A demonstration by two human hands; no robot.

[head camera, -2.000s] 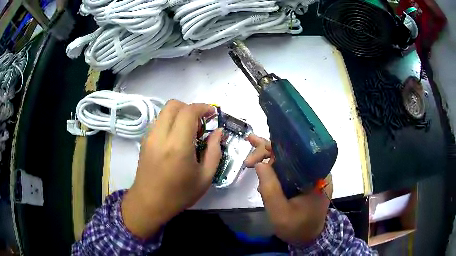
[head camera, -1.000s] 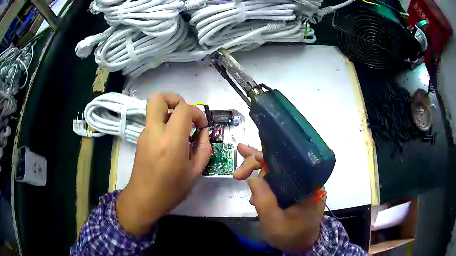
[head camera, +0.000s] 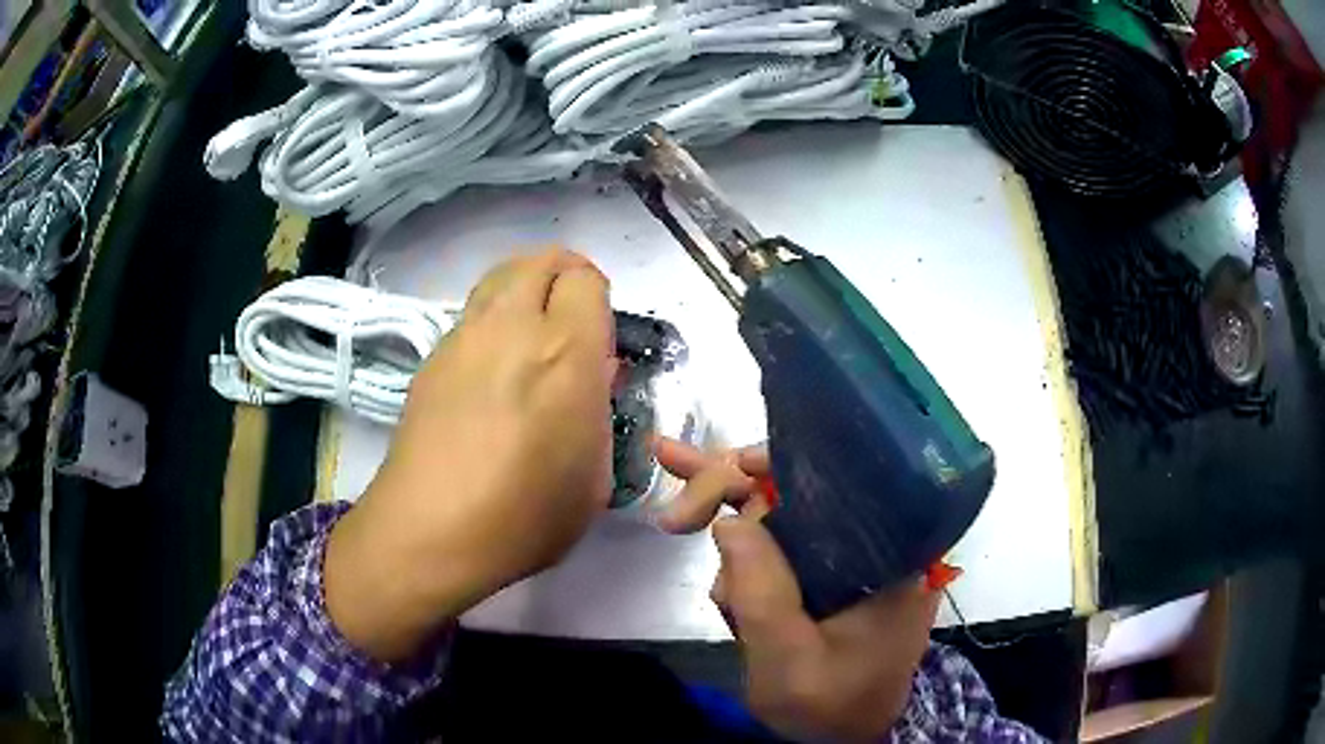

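Note:
My right hand [head camera: 828, 625] grips the dark green-blue soldering gun [head camera: 872, 422], its metal front pointing up and left over the white board [head camera: 785, 175]. Fingers of that hand touch or nearly touch the right edge of the housing [head camera: 671, 422]. The housing lies on the board with the green circuit board [head camera: 629, 462] and a black component [head camera: 639, 337] partly showing. My left hand [head camera: 494, 422] covers the left part of the housing, fingers bent inward; what its fingertips hold is hidden. The white power cord [head camera: 342, 349] lies coiled and banded left of that hand.
A pile of white cord bundles [head camera: 436, 102] lies behind the board. A black fume fan [head camera: 1075, 109] stands at upper right, with a heap of black sleeves [head camera: 1141, 334] and a round metallic dish [head camera: 1235, 327] below it. A white socket unit [head camera: 102, 432] sits at left.
My left hand has turned over the housing and now covers the wires and more of the circuit board. The housing has shifted and turned since two seconds ago. The gun stays in my right hand.

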